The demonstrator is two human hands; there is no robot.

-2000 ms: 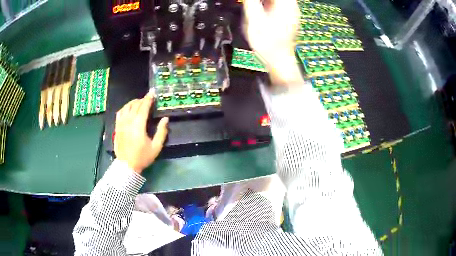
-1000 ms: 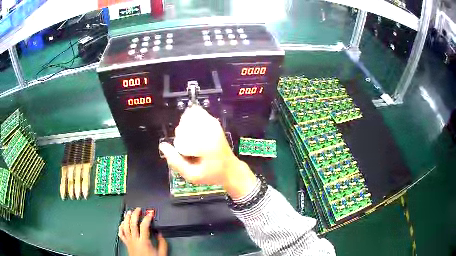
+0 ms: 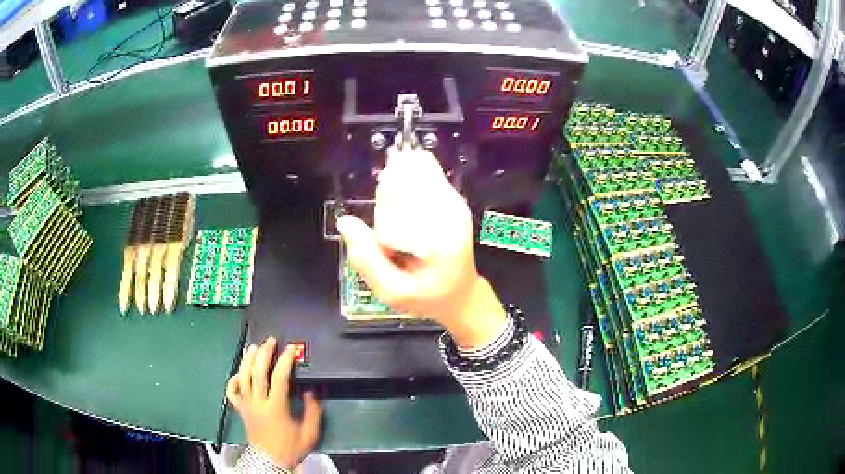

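The black test fixture (image 3: 398, 57) stands in front of me. My right hand (image 3: 422, 231) is closed on the toggle clamp handle at its centre; the grip is hidden in my fist, and the metal lever (image 3: 408, 120) shows above. A green circuit board panel (image 3: 359, 294) lies in the fixture below my right hand, largely covered by it. My left hand (image 3: 276, 398) rests at the front left of the base, its fingers apart and empty, with fingertips beside the red push button (image 3: 297, 354). The digital meters (image 3: 285, 89) glow red on both sides.
Brushes (image 3: 156, 255), a flat green board (image 3: 222, 267) and small board stacks (image 3: 46, 227) lie at left. A narrow board strip (image 3: 516, 232) lies right of the clamp. A marker pen (image 3: 586, 352) lies beside the large board stack (image 3: 653, 278), on a black mat (image 3: 732, 268).
My right hand has come from the upper right onto the clamp handle. My left hand has moved from beside the board panel to the red button. The view has shifted, bringing the meters in.
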